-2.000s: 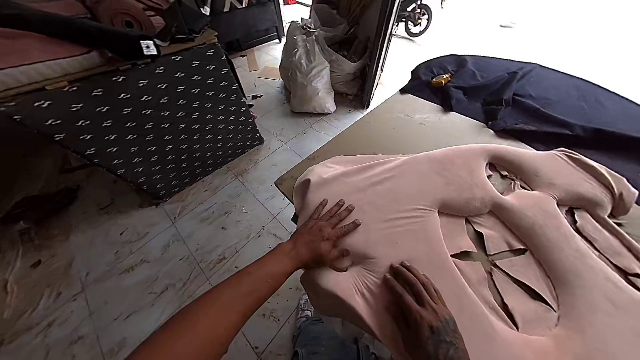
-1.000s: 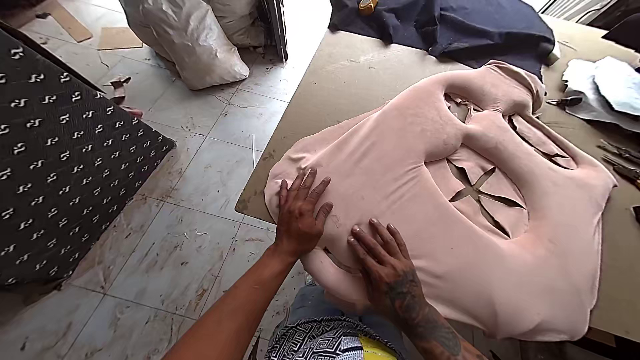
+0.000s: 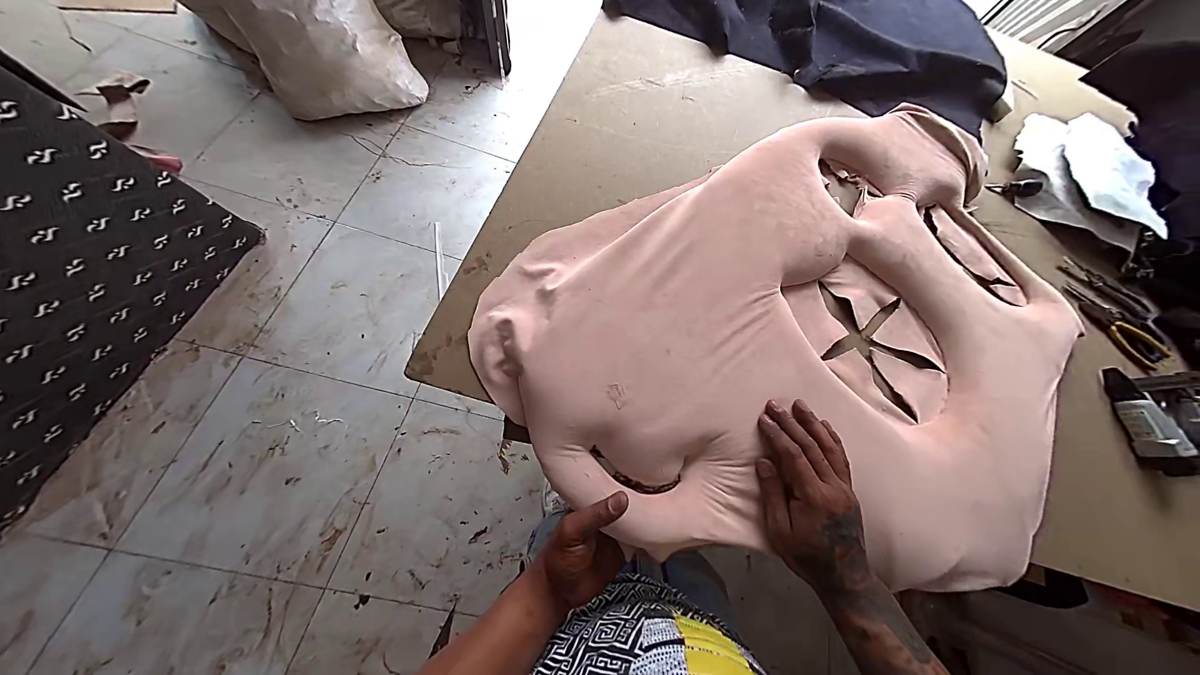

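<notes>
A padded panel covered in pink fabric (image 3: 694, 309) lies across the tabletop, its near edge hanging over the table's side. The fabric is cut in a star over one oval opening (image 3: 867, 347), and slits show at other openings. My left hand (image 3: 586, 548) grips the near edge beside a small curved slit (image 3: 633, 473), thumb on top and fingers hidden underneath. My right hand (image 3: 808, 487) rests flat on the fabric, fingers stretched toward the star cut and holding nothing.
Dark blue cloth (image 3: 825, 47) lies on the far part of the table (image 3: 600, 150). White scraps (image 3: 1087, 169), yellow-handled pliers (image 3: 1136, 342) and a dark tool (image 3: 1148, 422) are at the right. A filled sack (image 3: 328, 56) stands on the tiled floor; a patterned black panel (image 3: 84, 253) is at left.
My left hand has moved from the top of the pink fabric to its near edge and now grips it. My right hand remains on the fabric. The view has swung right.
</notes>
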